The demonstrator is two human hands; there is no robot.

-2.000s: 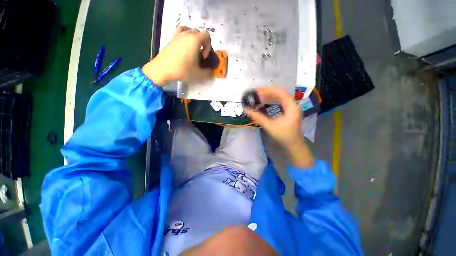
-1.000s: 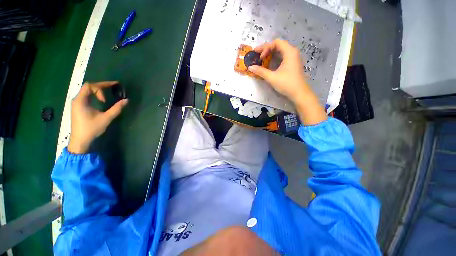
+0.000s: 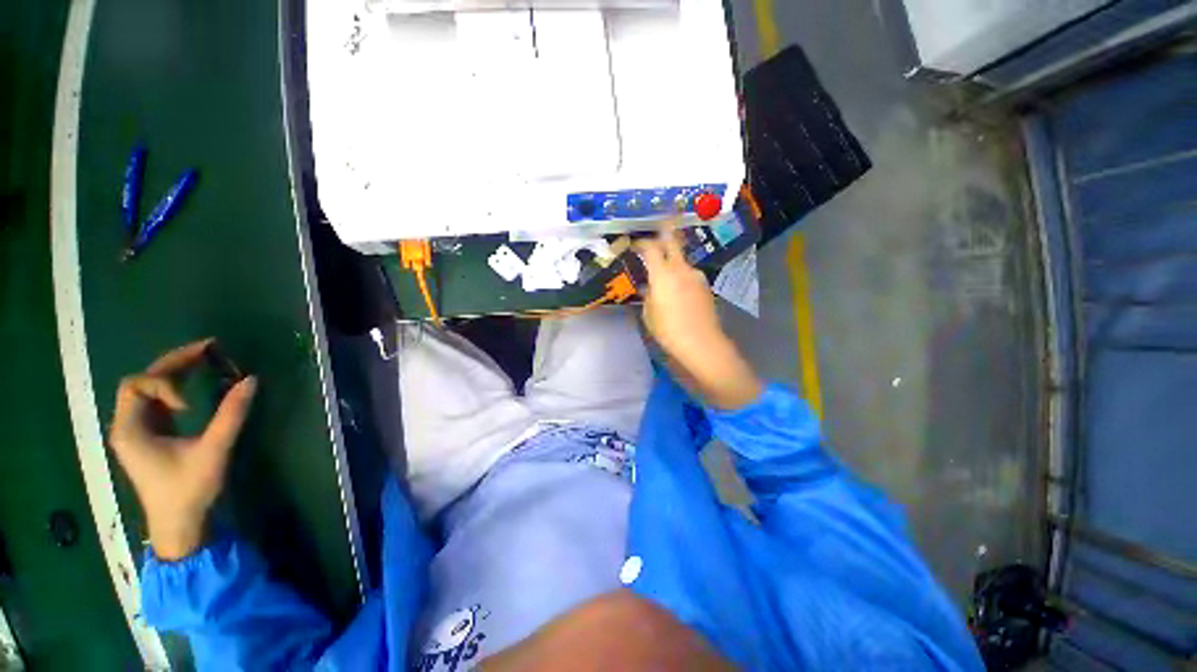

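My left hand (image 3: 181,444) is over the green surface at the left. Its thumb and forefinger hold a small dark round part (image 3: 227,362), seen nearly edge-on. My right hand (image 3: 685,310) is at the machine's front edge, with blurred fingertips over the dark keypad device (image 3: 714,242), just below the control panel (image 3: 638,206) and its red button (image 3: 708,206). Whether these fingers hold or press anything cannot be told. The white machine (image 3: 525,105) fills the top centre. The orange fixture and the grey plate do not show.
White pieces (image 3: 542,265) lie on the ledge beside an orange plug (image 3: 416,252) and wire. Blue nippers (image 3: 159,209) lie on the green surface (image 3: 243,145). A dark disc (image 3: 62,528) is at far left. Black sheets (image 3: 803,142) are right of the machine.
My right hand has left the black part at the orange fixture and moved to the machine's front edge. My left hand still holds its small part. The view has shifted, and the fixture is out of sight.
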